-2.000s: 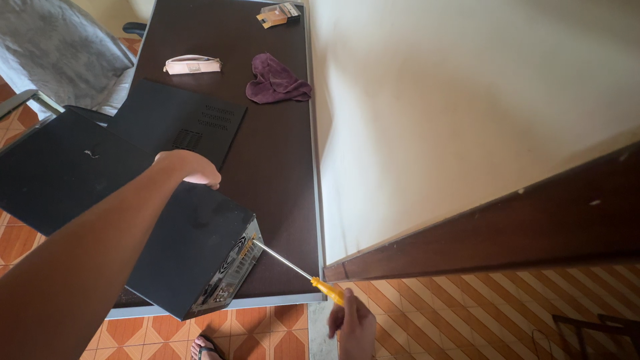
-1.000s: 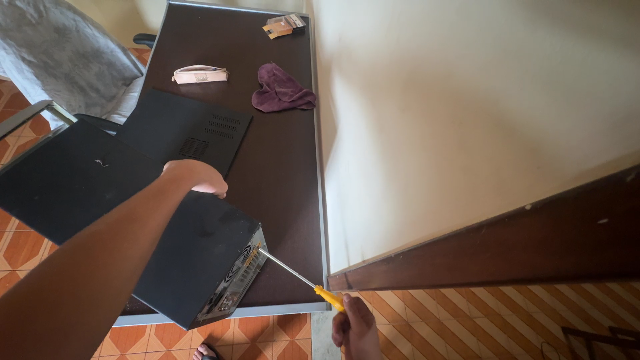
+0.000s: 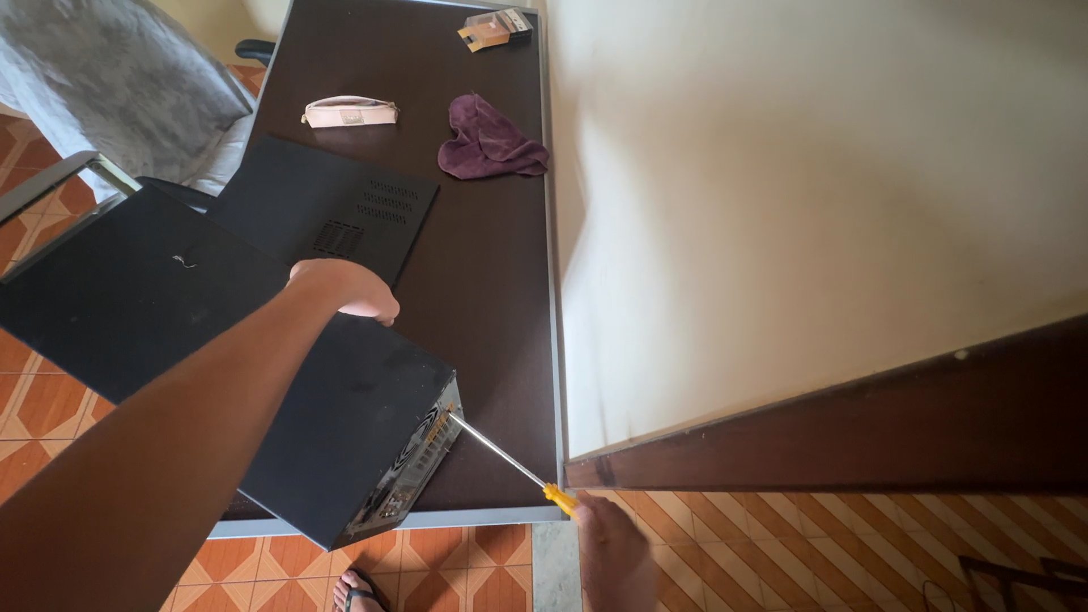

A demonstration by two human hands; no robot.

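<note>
A black computer case [image 3: 374, 391] lies across a dark brown desk, with its metal rear panel [image 3: 416, 463] facing the lower right. My left hand [image 3: 347, 289] rests over the case's far edge, its fingers bent down and mostly hidden. In my right hand [image 3: 616, 544] is a screwdriver with a yellow handle [image 3: 558, 499]; its long shaft reaches to the upper part of the rear panel, and the tip appears to touch there. Beyond the case, a black vented side panel [image 3: 327, 208] lies on the desk.
On the desk [image 3: 489, 289] are a pink zip pouch [image 3: 350, 112], a purple cloth [image 3: 489, 140] and a small opened package [image 3: 495, 30]. A covered chair [image 3: 127, 76] stands at the left. The wall [image 3: 807, 212] borders the desk's right side. A sandaled foot [image 3: 357, 591] is on the tiled floor.
My right hand keeps its hold on the screwdriver, whose tip stays at the rear panel. My left hand stays at the case's far edge. The view has shifted slightly.
</note>
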